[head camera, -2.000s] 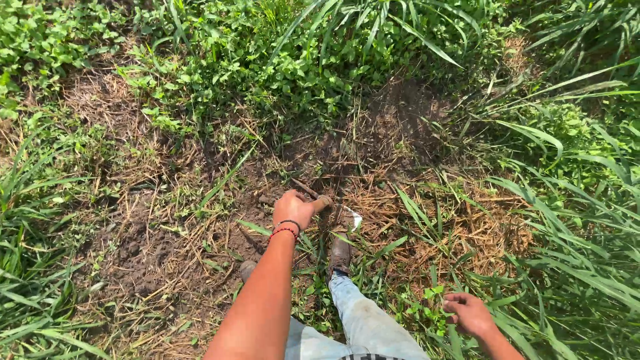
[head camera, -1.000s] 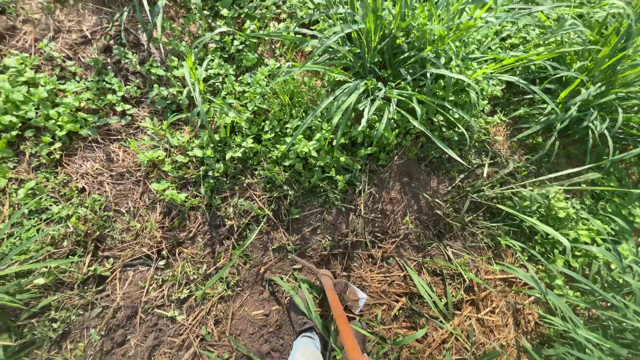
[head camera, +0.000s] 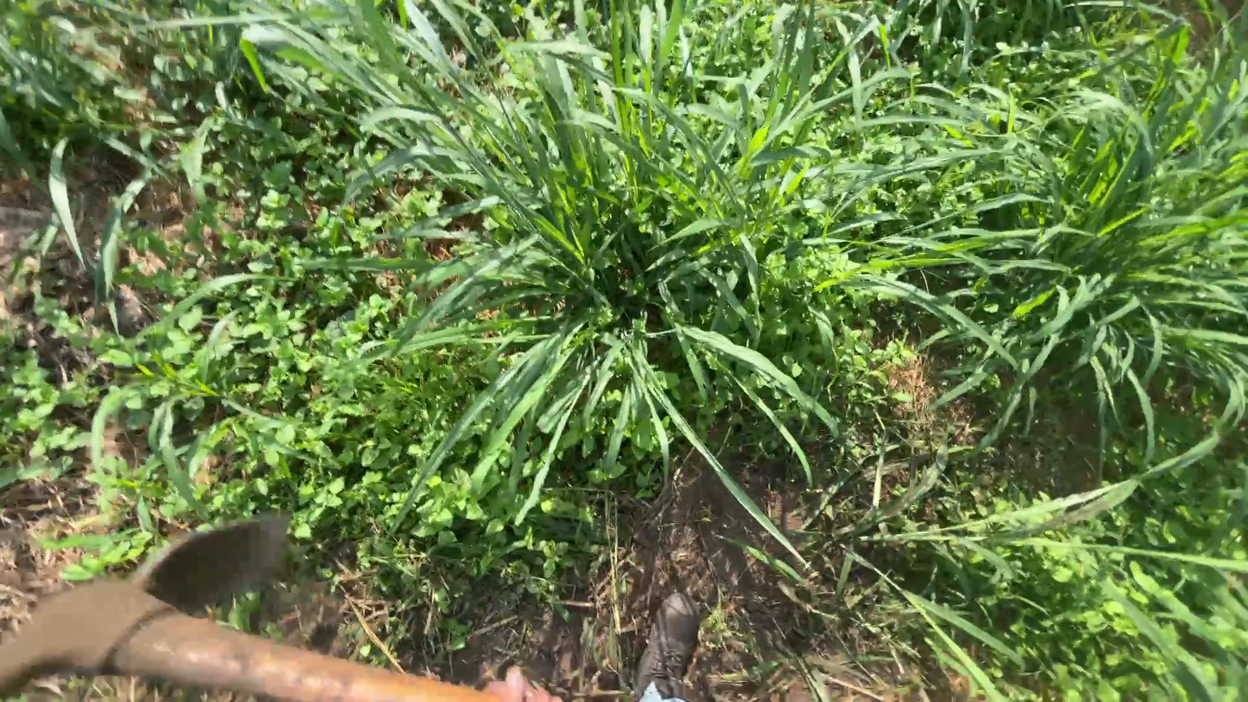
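Note:
A mattock with a worn metal head and a wooden handle crosses the lower left, blurred. Its broad blade points up and to the right. The fingers of one hand, apparently my left hand, close around the handle at the bottom edge; most of that hand is cut off. My right hand is out of view. Ahead of the tool stands a large tuft of long-bladed grass, with low leafy plants around it.
One dark, muddy shoe rests on damp soil at the bottom centre. Another grass clump grows at the right. Dry straw and bent grass blades lie near the shoe.
The mattock head has gone from the ground near my feet to the lower left, clear of the soil. Two seconds ago both hands showed. The view has moved forward toward the grass.

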